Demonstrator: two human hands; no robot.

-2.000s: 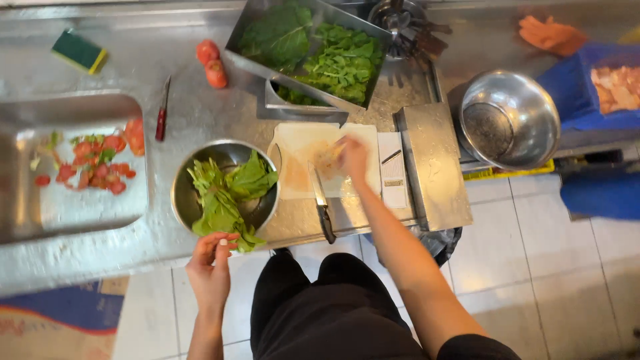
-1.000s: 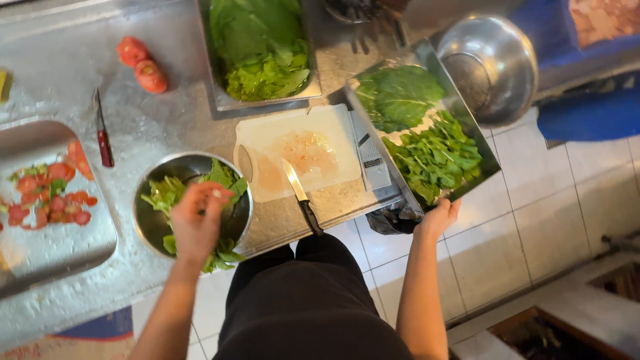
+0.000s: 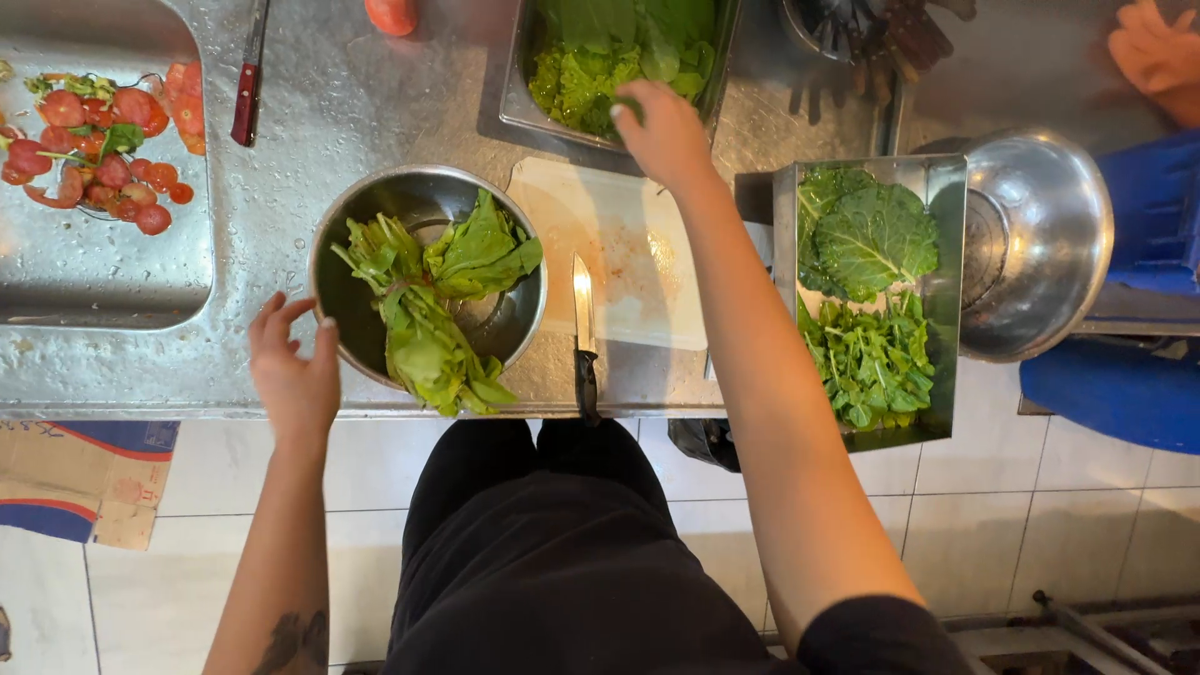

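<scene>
My left hand [image 3: 298,361] is at the left rim of a round steel bowl [image 3: 328,319], fingers apart, holding nothing. Bunched leafy greens [image 3: 427,323] lie in the bowl, some hanging over its front rim. At the near edge of a steel pan [image 3: 553,128] my right hand [image 3: 661,131] reaches over lettuce and other leaves [image 3: 609,56]; its fingertips are at the leaves, and whether they grip any cannot be told. A black-handled knife [image 3: 585,328] lies across the lower left of a wet white cutting board [image 3: 637,253], its handle over the counter's front edge.
On the right, a steel pan [image 3: 956,300] holds large leaves and arugula-like greens, beside a large steel bowl [image 3: 1050,244]. The sink [image 3: 103,281] at left contains cut tomatoes [image 3: 117,178]. A red-handled knife [image 3: 246,98] and a tomato [image 3: 392,14] lie behind the bowl. Utensils [image 3: 872,33] stand at the back.
The pan of greens first rested on the back pan, then was held by my right hand at the right; now it rests there, released. My right hand has moved to the back pan, my left to the bowl's rim.
</scene>
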